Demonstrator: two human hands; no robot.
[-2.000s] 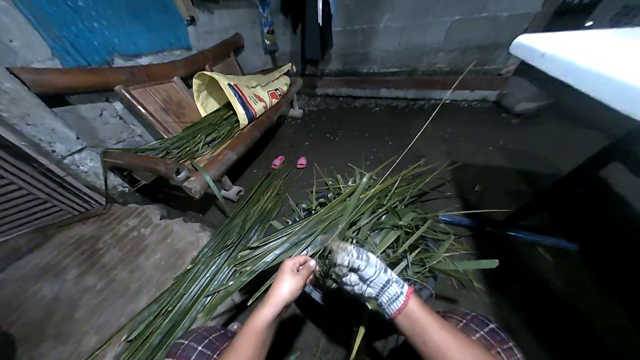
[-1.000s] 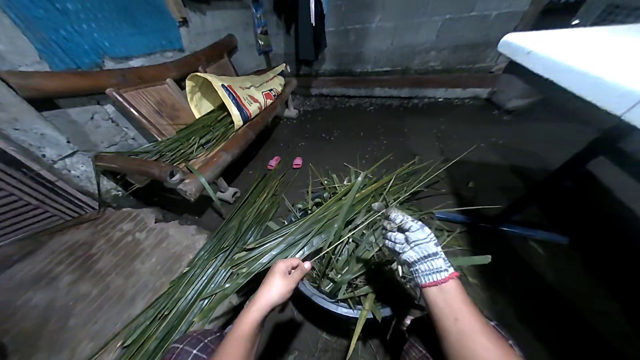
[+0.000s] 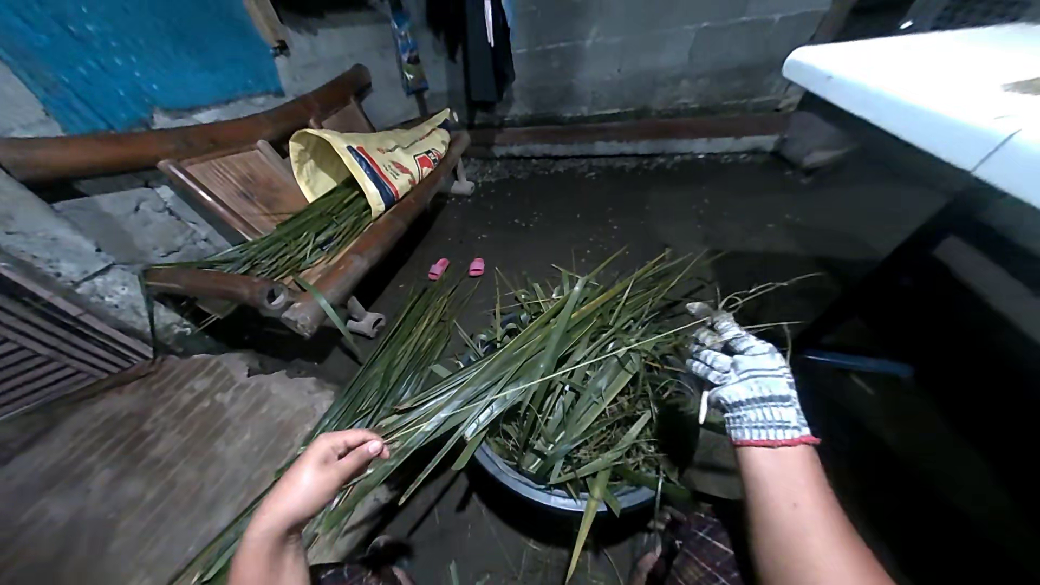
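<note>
My bare left hand (image 3: 321,479) pinches the near end of a long thin leaf strip (image 3: 520,378) between thumb and forefinger. The strip runs up to the right to my right hand (image 3: 747,374), which wears a striped knit glove with a red cuff and is closed on its other end; thin curled fibres stick out past the fingers. Between the hands, a heap of long green leaf strips (image 3: 561,349) lies across a round dark basin (image 3: 561,491). More long leaves (image 3: 398,357) lie in a bundle left of the basin, passing under my left hand.
A bamboo bench (image 3: 357,244) at the upper left holds a yellow sack (image 3: 390,162) with green leaves (image 3: 301,236) spilling out. Pink slippers (image 3: 439,269) are on the dark floor. A white-topped table (image 3: 918,89) juts in at the right. A blue bar (image 3: 857,363) lies near its legs.
My hands have moved apart: two seconds ago they were close together over the leaf heap. The gloved right hand has gone to the right and the left hand to the left.
</note>
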